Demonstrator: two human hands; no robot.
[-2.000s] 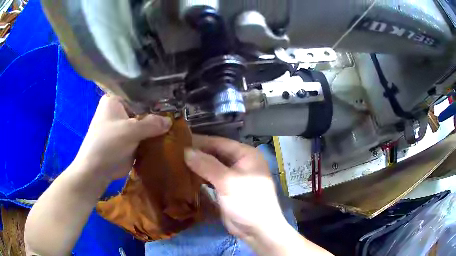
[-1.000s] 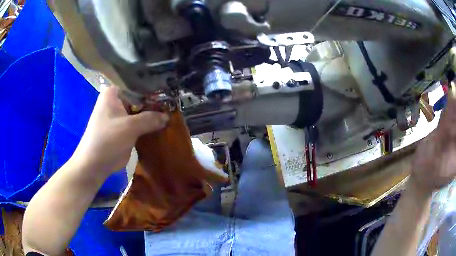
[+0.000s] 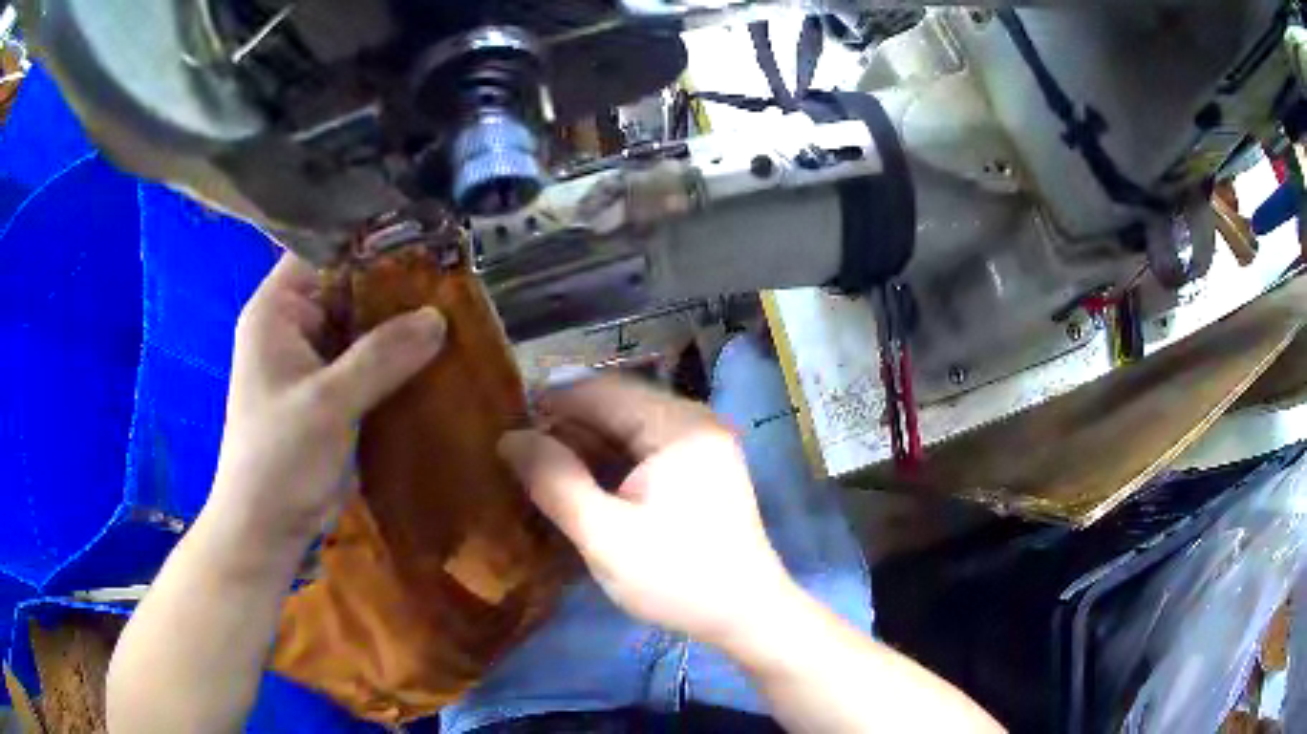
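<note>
A floppy orange-brown workpiece (image 3: 430, 430) hangs from the needle area of the cylinder-arm sewing machine (image 3: 745, 222), its lower part bunched over the lap. Its upper end is under the presser foot area (image 3: 409, 237). My left hand (image 3: 323, 387) holds its left edge close below the foot, thumb on top. My right hand (image 3: 645, 495) pinches its right edge, lower down, between thumb and fingers. A small lighter brown flap (image 3: 485, 566) shows near the bottom. The needle itself cannot be made out.
Blue bins (image 3: 86, 373) stand at the left. The ribbed tension knob (image 3: 496, 155) sits above the work. A red-handled tool (image 3: 899, 387) hangs by the pale table (image 3: 839, 416). A cardboard sheet (image 3: 1132, 445) and clear plastic bag (image 3: 1218, 617) are at the right.
My right hand has come back from the far right and taken the workpiece's right edge. The machine appears higher and further left in view. My left hand stays on the workpiece.
</note>
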